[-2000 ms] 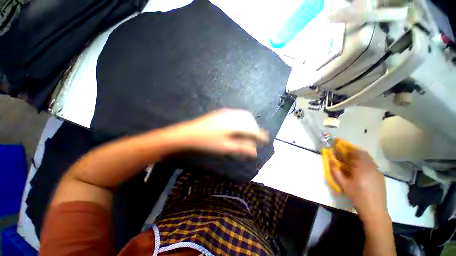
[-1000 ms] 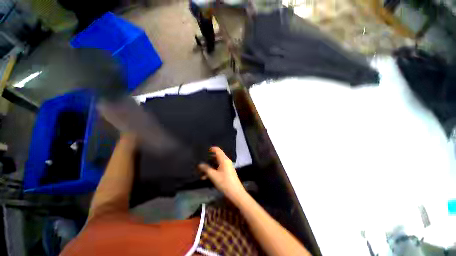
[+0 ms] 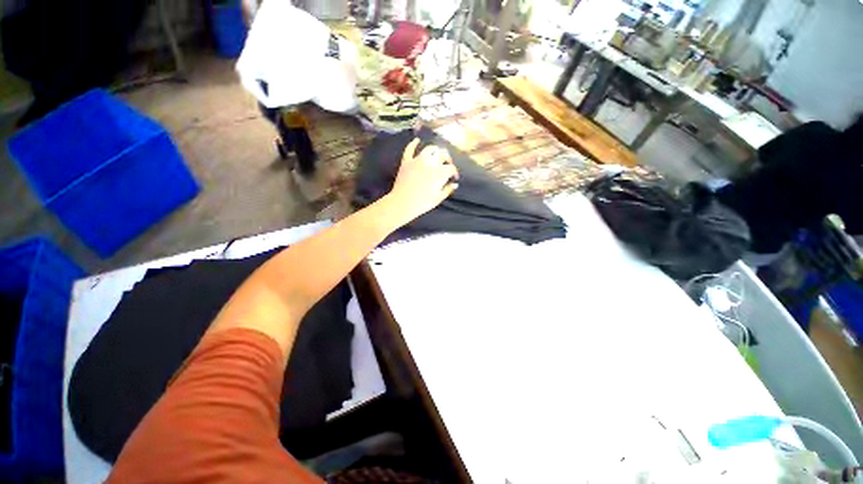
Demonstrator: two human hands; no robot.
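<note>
My left hand (image 3: 424, 180) is at the far left corner of the white table, on a bunched black cloth (image 3: 473, 204) that lies over the table edge. The fingers look partly bent; whether they grip the cloth is unclear. A stack of black cut panels (image 3: 189, 317) lies on a lower white board left of the table, partly behind my left arm. My right hand is not in view.
White sewing table (image 3: 549, 321) in front. Light-blue translucent strip (image 3: 748, 431) at lower right. Black plastic-like bundle (image 3: 667, 222) at the table's far edge. Blue bins (image 3: 104, 170) on the floor at left. A person in white (image 3: 293, 57) stands beyond. Wooden bench (image 3: 568, 121) farther back.
The view has swung from the machine to the table's far left. The scissors and the right hand have left view. The left hand has moved from the panel stack side to the far black cloth.
</note>
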